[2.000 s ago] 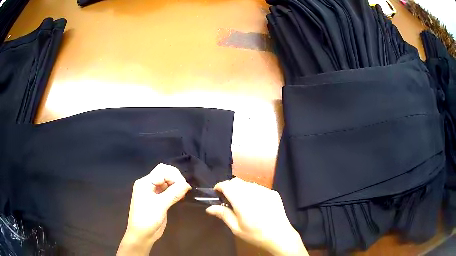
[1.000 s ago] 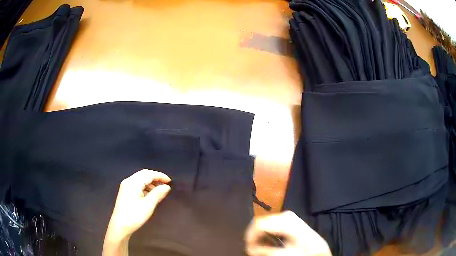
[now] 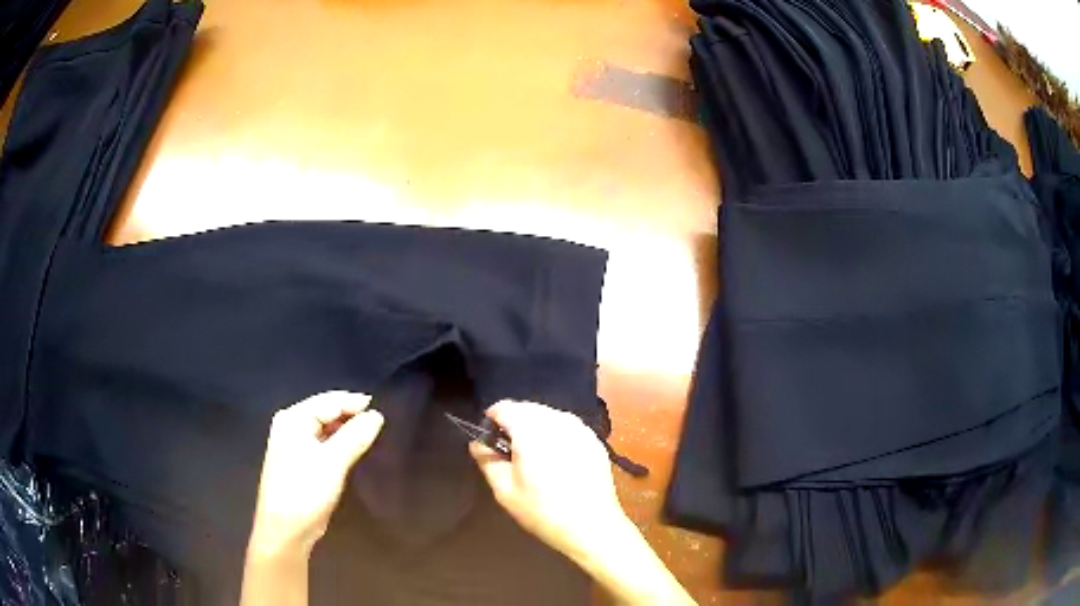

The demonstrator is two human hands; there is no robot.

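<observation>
A black garment point(image 3: 237, 320) lies flat on the table in front of me, with a raised fold and a dark opening near its middle. My left hand point(image 3: 317, 456) is over the garment, left of the opening, thumb and fingertips pinched together; it seems to pinch the cloth, but the contact is unclear. My right hand point(image 3: 533, 468) holds dark-handled thread snips point(image 3: 488, 436), right of the opening. Their pointed silvery tip points up and left towards it. The fingers hide most of the handle.
The orange-brown table point(image 3: 403, 107) is behind the garment. A thick black garment pile point(image 3: 888, 331) stands at right. Folded black garments point(image 3: 95, 118) lie at left, crinkled clear plastic point(image 3: 53, 533) at lower left, and a yellow-white object point(image 3: 942, 33) at the far right.
My right hand has moved left from the garment's right edge to its middle, the snips now in clear view. The cloth between my hands has risen into a fold with an opening.
</observation>
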